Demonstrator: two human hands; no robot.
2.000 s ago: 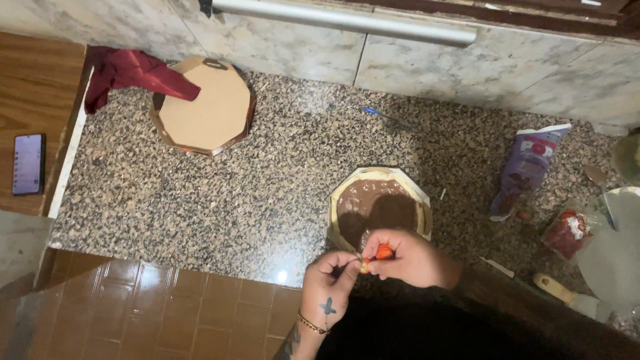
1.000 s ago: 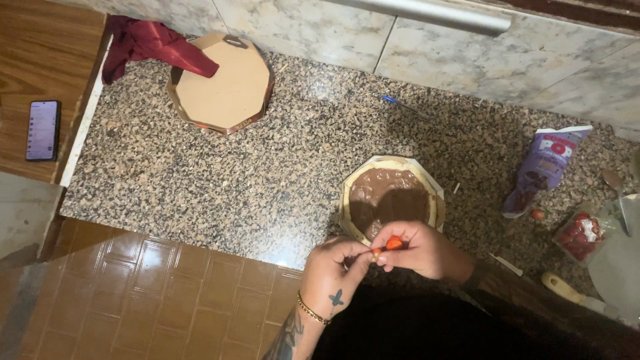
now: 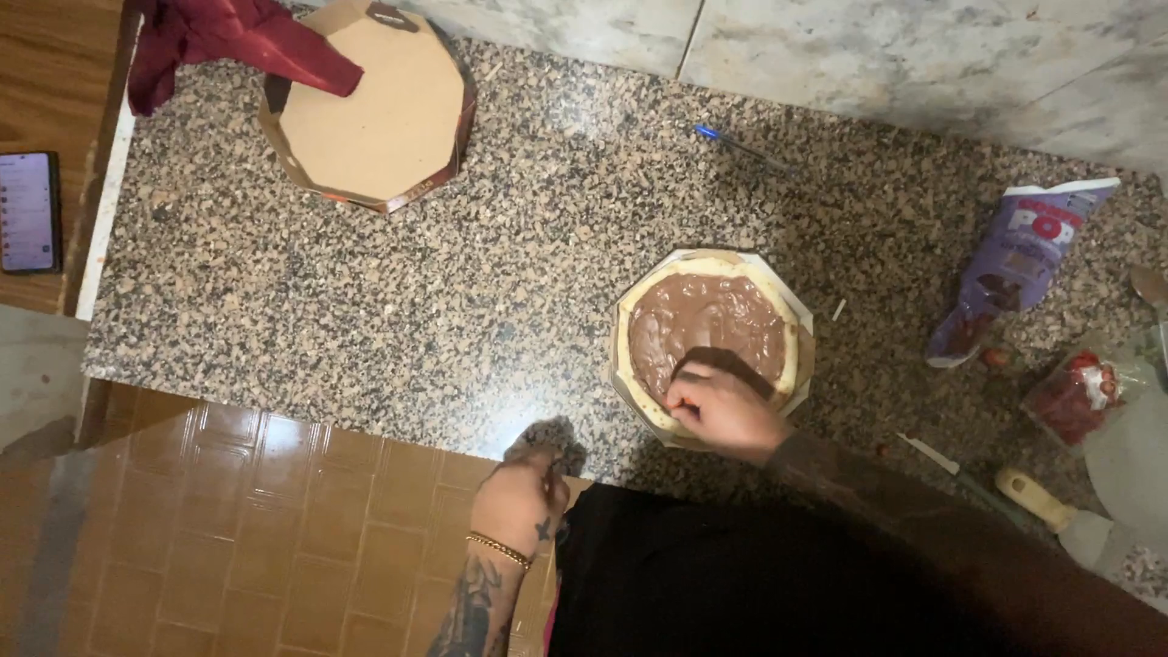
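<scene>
A round, pale-crusted base spread with chocolate (image 3: 707,319) sits in an octagonal cardboard box (image 3: 805,365) near the counter's front edge. Over the near rim of it is my right hand (image 3: 721,406), fingers pinched on a small red-orange piece, mostly hidden, that looks like a strawberry. My left hand (image 3: 525,493) rests at the counter edge, left of the box, its fingers curled and blurred; whether anything is in them I cannot tell. A purple package (image 3: 1017,260) with printing lies at the right, a small red fruit (image 3: 996,357) by its lower end.
An open octagonal pizza box (image 3: 383,109) with a dark red cloth (image 3: 251,41) over it stands at the upper left. A blue pen (image 3: 739,148) lies toward the wall. A bag of red contents (image 3: 1077,397), a knife (image 3: 949,465) and a spatula (image 3: 1036,500) are at the right; a phone (image 3: 27,214) is far left.
My hands were together at the box's near edge, holding a red piece. They have parted: the left moved down-left to the counter edge, the right is over the chocolate's near rim.
</scene>
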